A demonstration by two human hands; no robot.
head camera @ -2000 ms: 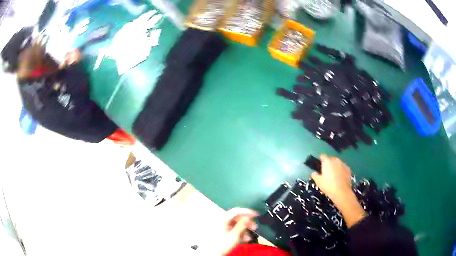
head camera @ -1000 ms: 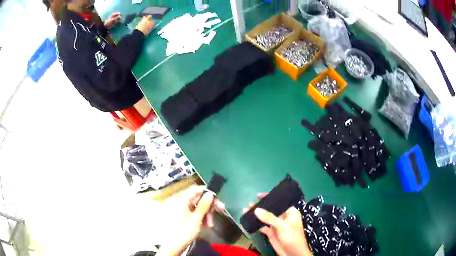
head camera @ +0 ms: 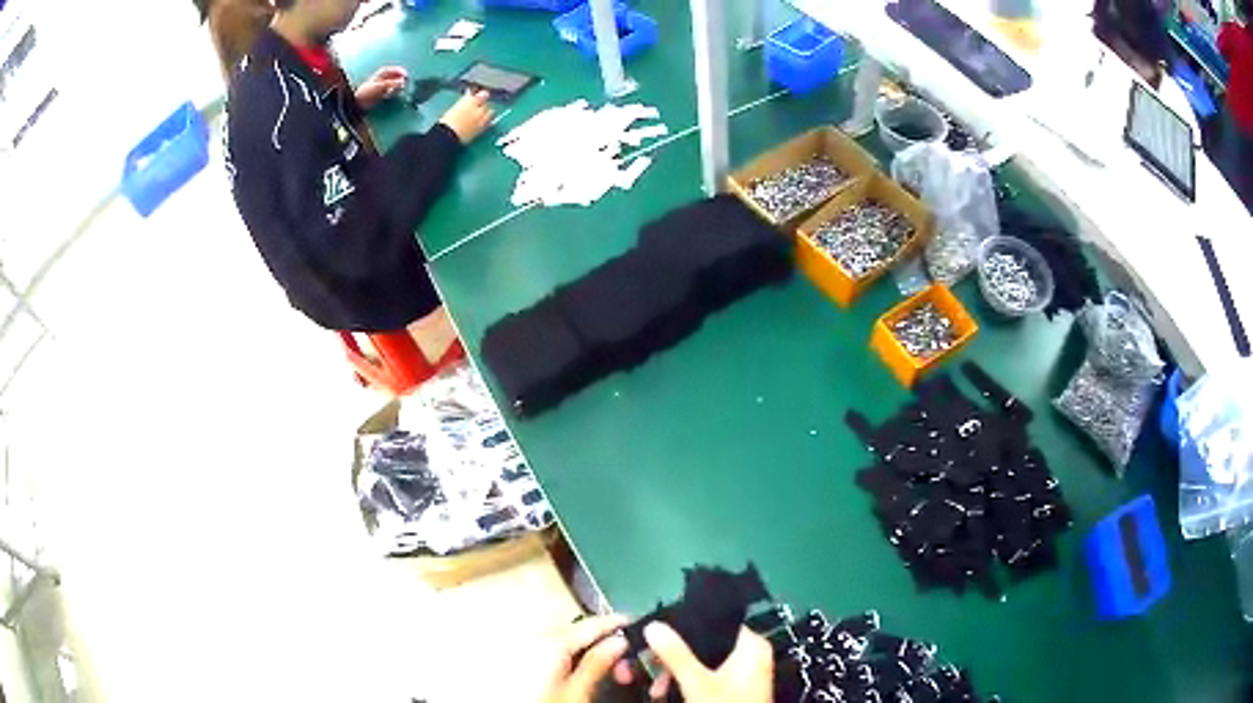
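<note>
My left hand (head camera: 588, 662) and my right hand (head camera: 721, 670) are close together at the bottom edge, partly cut off. My right hand holds a bunch of black straps (head camera: 717, 604) over the bench's near edge. My left hand's fingers touch a black strap at the left of the bunch. The nearer heap of straps with silver fittings (head camera: 859, 662) lies just right of my right hand, cut off by the bottom edge. A second strap heap (head camera: 962, 481) lies farther up on the green bench.
A long row of stacked black straps (head camera: 632, 302) lies across the bench. Behind are yellow-orange parts boxes (head camera: 923, 335), a clear round bowl (head camera: 1013, 276) and plastic bags (head camera: 1110, 385). A small blue bin (head camera: 1128, 559) is at right. A coworker (head camera: 330, 179) sits left, near an open carton (head camera: 460, 474).
My hands have come together at the bottom edge; before, they were apart, with a strap in the left and a bunch in the right. The view has shifted, showing more of the far bench.
</note>
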